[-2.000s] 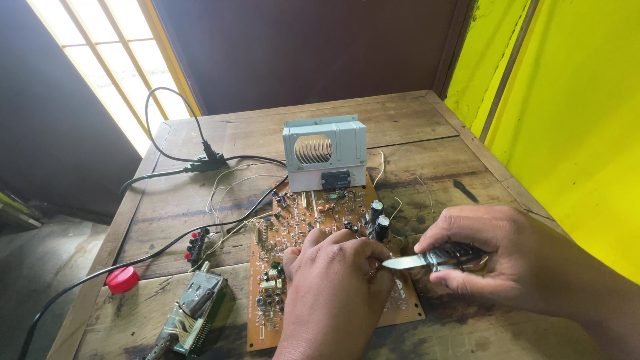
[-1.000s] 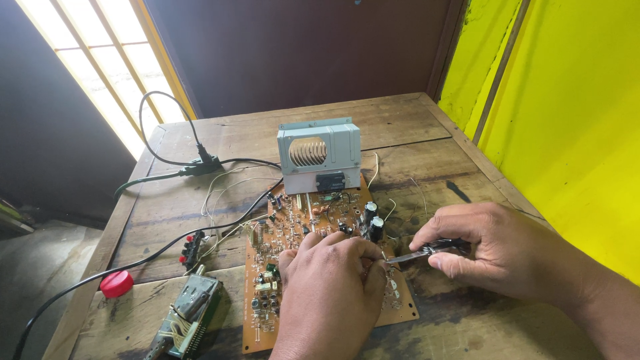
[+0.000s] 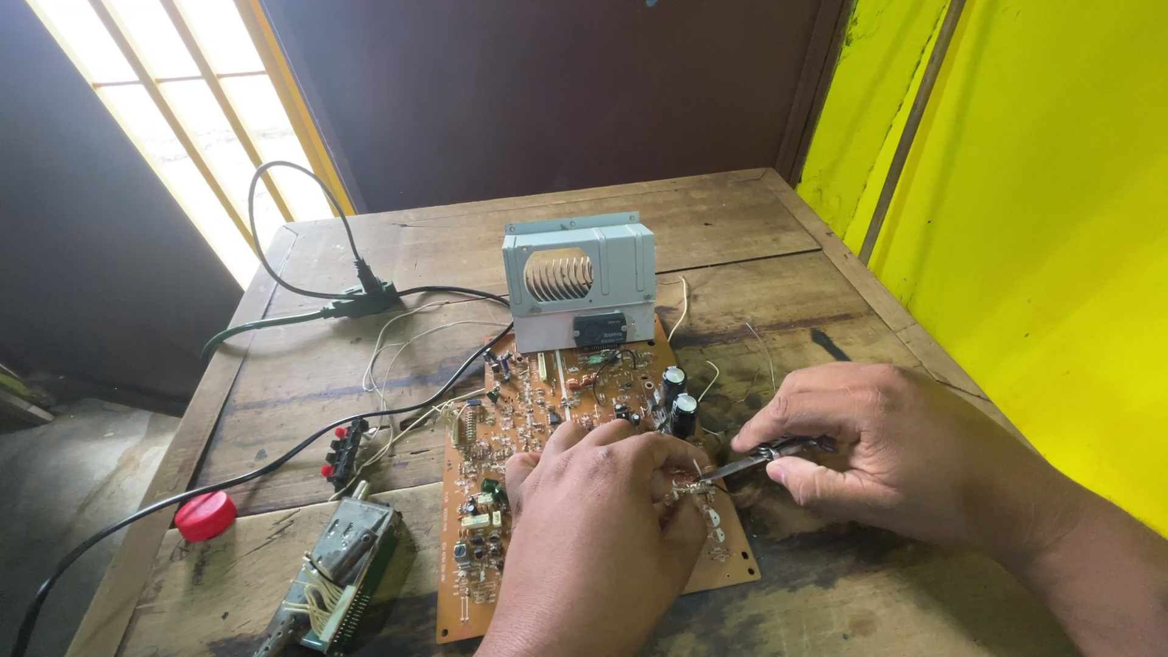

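Note:
A brown circuit board [image 3: 467,584] full of small components lies on the wooden table. My left hand [image 3: 607,520] rests over its lower middle, fingers bent down near the right edge; whether the fingertips pinch a part is hidden. From the right, my right hand [image 3: 849,443] grips a knife or similar folding tool [image 3: 792,446] by its dark handle. The metal blade [image 3: 735,467] points left, its tip at small parts beside my left fingers. Two black capacitors [image 3: 683,415] stand just above that spot. At the board's back rises a grey metal heat sink housing [image 3: 584,274] with a black chip [image 3: 599,329] on it.
On the left of the table [image 3: 365,237] lie a red cap [image 3: 205,516], a row of red-tipped jacks [image 3: 342,454] and a metal tuner-like module [image 3: 342,570] with wires. A black cable [image 3: 301,447] crosses to the housing, and a dark plug connector [image 3: 365,299] lies behind.
The blade in my right hand has turned from lying nearly level to slanting down toward the board. My left hand stays over the board.

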